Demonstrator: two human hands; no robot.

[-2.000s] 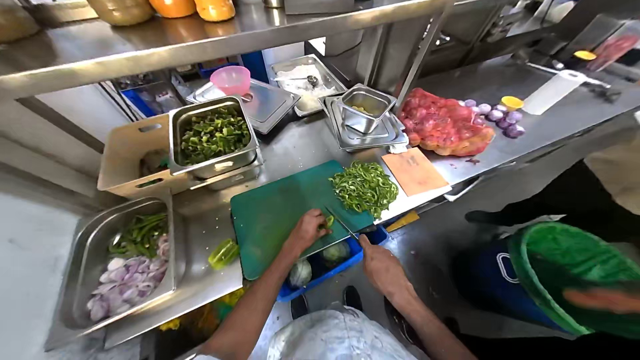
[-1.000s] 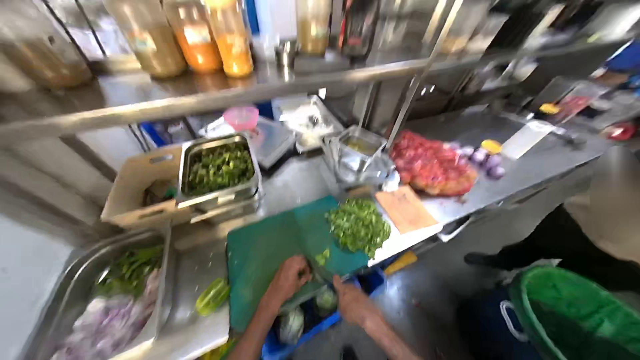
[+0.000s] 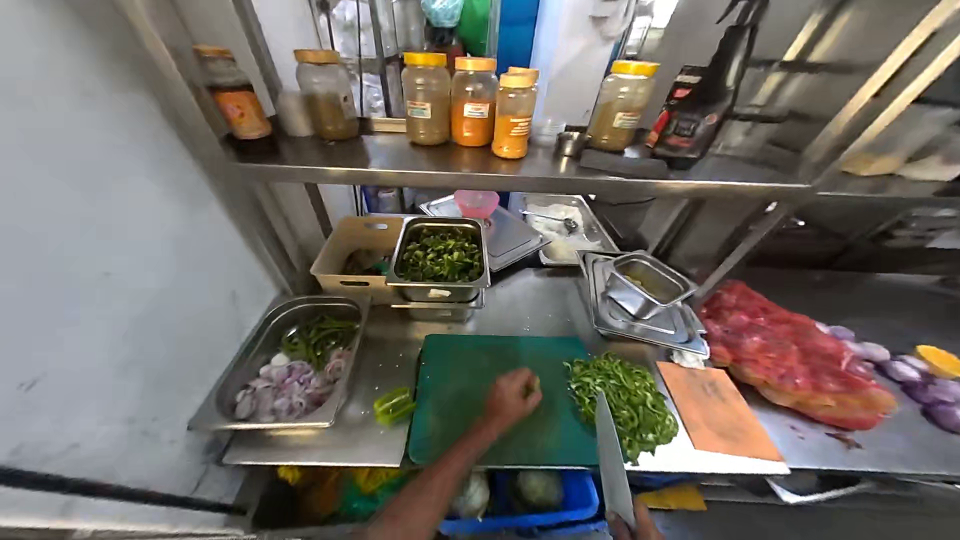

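Observation:
My left hand (image 3: pixel 513 399) is over the green cutting board (image 3: pixel 457 367), its fingers closed on a small piece of green pepper (image 3: pixel 532 386). At the bottom edge, my right hand (image 3: pixel 634 525) grips a kitchen knife (image 3: pixel 613 457), its blade pointing up and away from me across the near edge of the sliced green pepper heap (image 3: pixel 622 405). That heap lies at the board's right edge and beyond it. A hollow piece of green pepper (image 3: pixel 394 406) rests on the steel counter, left of the board.
A steel pan (image 3: pixel 217 405) with sliced onions and green strips sits left. Behind the board are a pan of chopped greens (image 3: pixel 440 255) and stacked steel lids (image 3: pixel 600 292). A red mesh sack (image 3: pixel 795 352) lies right. A shelf (image 3: pixel 480 174) with jars crosses above; a blue crate (image 3: pixel 577 499) is below.
My right hand and the knife have moved away from my left hand, toward me and to the right of the board. The view has swung up to show more of the shelf.

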